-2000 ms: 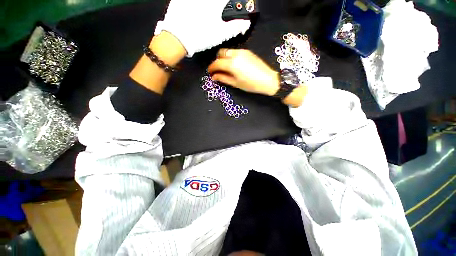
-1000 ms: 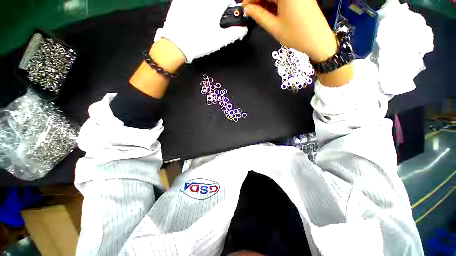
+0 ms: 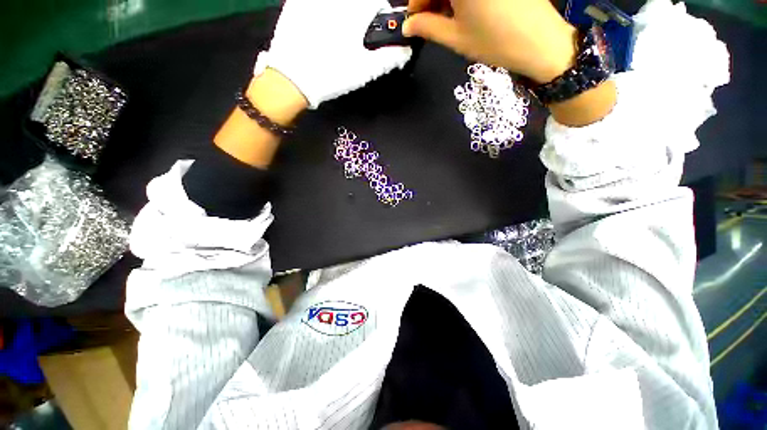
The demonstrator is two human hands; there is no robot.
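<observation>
My left hand (image 3: 328, 55), in a white glove, holds a small black unit (image 3: 383, 32) at the top centre. A round hole with a reddish ring shows on the unit's face. My bare right hand (image 3: 496, 38) is at the unit's right end, thumb and fingers closed there; whether a small part is between them is hidden. A loose heap of pale rings (image 3: 492, 109) lies below my right hand. A thin straggling cluster of purplish rings (image 3: 370, 168) lies below my left hand.
A black box (image 3: 82, 113) of small silver hardware stands far left, with a clear plastic bag (image 3: 63, 231) of hardware below it. A blue bin (image 3: 618, 34), partly hidden by my right wrist, and a crumpled white cloth or bag (image 3: 685, 59) are upper right. A cardboard box (image 3: 88, 378) is below left.
My right hand has moved from beside the purplish rings up and right to the unit. The unit stays in my left hand, with less of its right end showing.
</observation>
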